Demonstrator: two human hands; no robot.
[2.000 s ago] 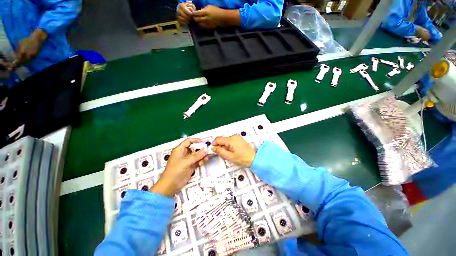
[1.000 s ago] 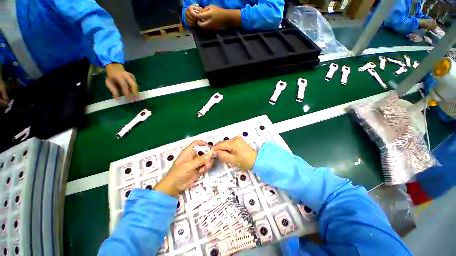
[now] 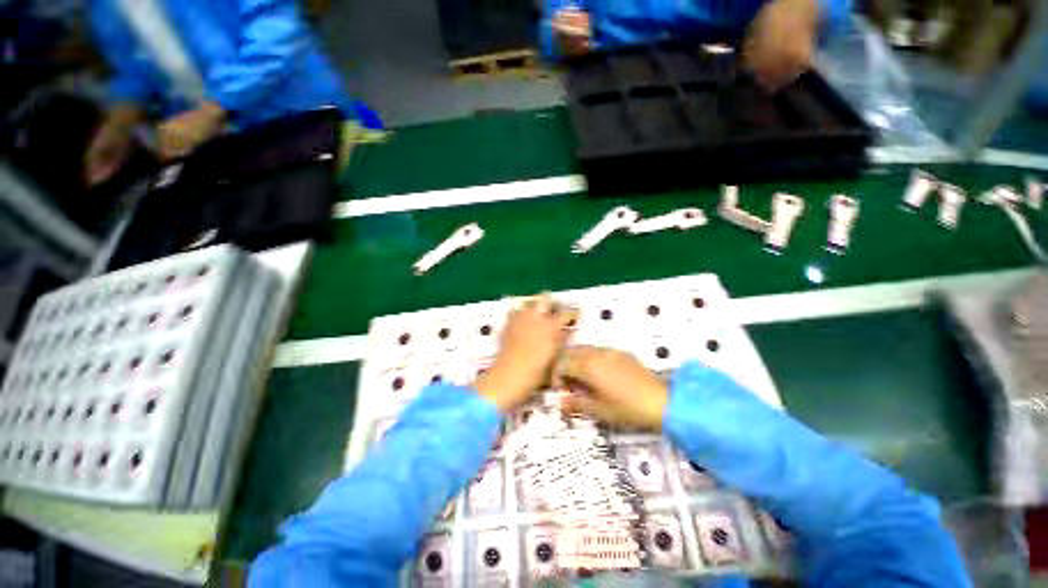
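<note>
The white parts tray (image 3: 363,396) lies at the belt's near edge, with square round-centre parts (image 3: 492,556) in its cells. A pile of narrow strip parts (image 3: 575,471) lies on its middle. My left hand (image 3: 531,350) is over the tray's far half, fingers closed on a small pale part (image 3: 557,308), blurred, seemingly a square round-centre part. My right hand (image 3: 615,385) is beside it, lower, with its fingertips down at the pile's far end; whether they grip a strip is hidden.
Key-shaped units (image 3: 448,247) lie scattered on the green belt (image 3: 506,258). Filled trays (image 3: 103,368) stand stacked at left on a yellowish board (image 3: 115,534). Black trays (image 3: 724,149) are opposite and at far left (image 3: 241,190), with workers' hands. A plastic bag (image 3: 1011,379) lies at right.
The view has turned left, so the scene sits further right. My right hand has moved off the held part to the strip pile. The opposite worker's hands have parted over the black tray.
</note>
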